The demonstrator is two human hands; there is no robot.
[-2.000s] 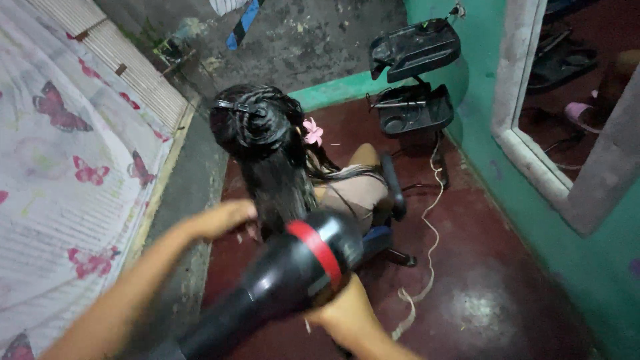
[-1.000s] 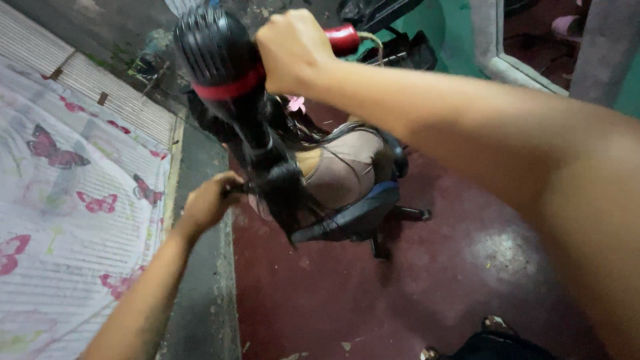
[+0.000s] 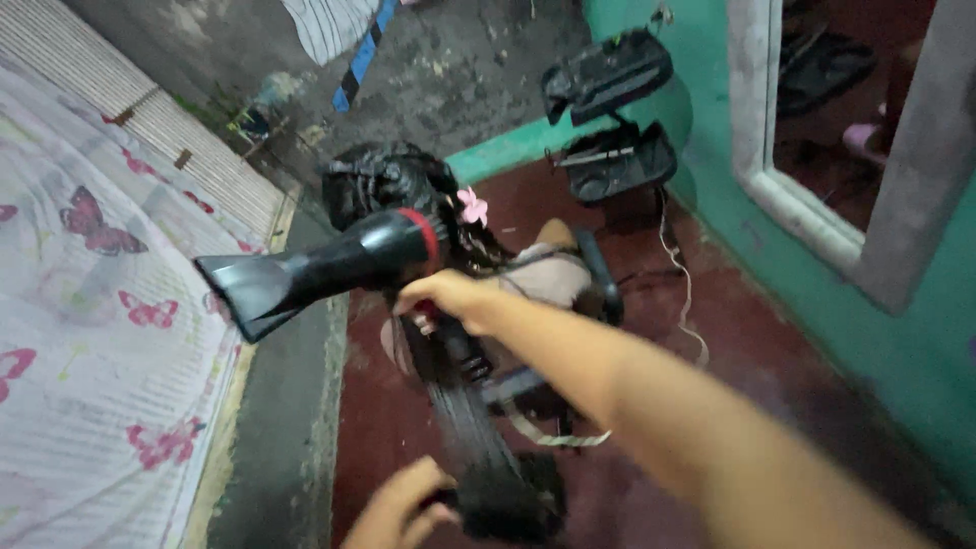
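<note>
A black hair dryer point(image 3: 328, 263) with a red ring and a flat nozzle is gripped in my right hand point(image 3: 442, 297); its nozzle points left. Behind it sits a person with long dark hair point(image 3: 393, 179), braided or twisted at the crown, with a pink flower point(image 3: 473, 207) at the side. Low in the view, my left hand point(image 3: 415, 499) is closed on the dark handle of what looks like a hairbrush point(image 3: 503, 496). A lock of hair point(image 3: 465, 419) stretches down over the brush; the bristles are hidden or blurred.
The person sits on a chair point(image 3: 598, 267) with a dark back. A black two-tier salon trolley point(image 3: 621, 164) stands by the green wall, near a grey-framed mirror point(image 3: 877, 267). A butterfly-print curtain point(image 3: 99, 305) hangs at left. A pale cord point(image 3: 686, 305) runs over the red floor.
The hair dryer has turned from nozzle down to nozzle left, and my right hand is lower. My left hand has moved down, drawing the lock of hair away from the seated person's back.
</note>
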